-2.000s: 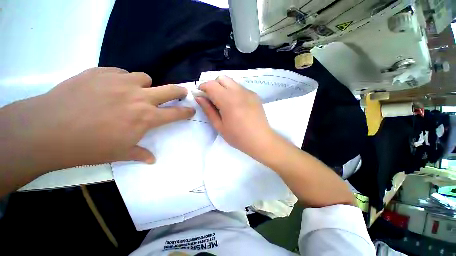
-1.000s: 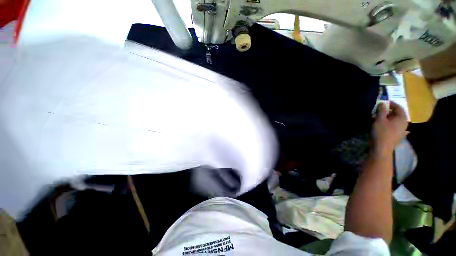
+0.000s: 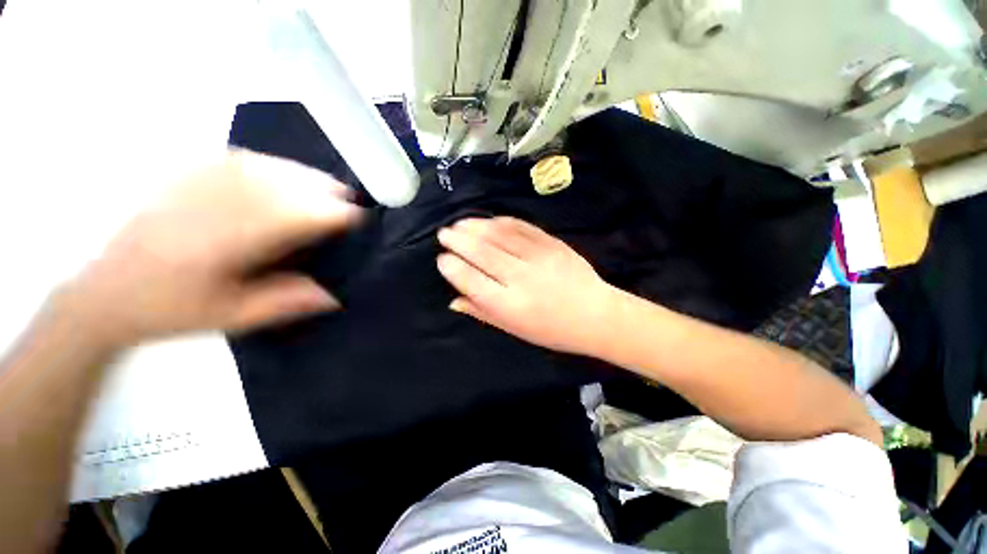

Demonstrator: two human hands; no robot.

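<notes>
A black fabric panel (image 3: 357, 368) lies over the table under the sewing machine head (image 3: 476, 65). My right hand (image 3: 520, 276) lies palm down on the fabric, just in front of the presser foot (image 3: 446, 171), with its fingers pointing left. Small creases show in the cloth at its fingertips. My left hand (image 3: 216, 249) is blurred, over the left edge of the fabric; whether it holds cloth is unclear. The needle area is partly hidden in shadow and dark cloth.
The lamp tube (image 3: 363, 130) stands left of the needle. A brass-coloured knob (image 3: 552, 174) is right of the foot. The white table (image 3: 173, 400) carries ruler marks at its front edge. A yellow card (image 3: 902, 216) and white thread cone (image 3: 961, 180) are at right.
The white paper template has gone from view and the black fabric is uncovered. My right hand has moved from the fabric's far right edge to near the foot. My left hand has come into view.
</notes>
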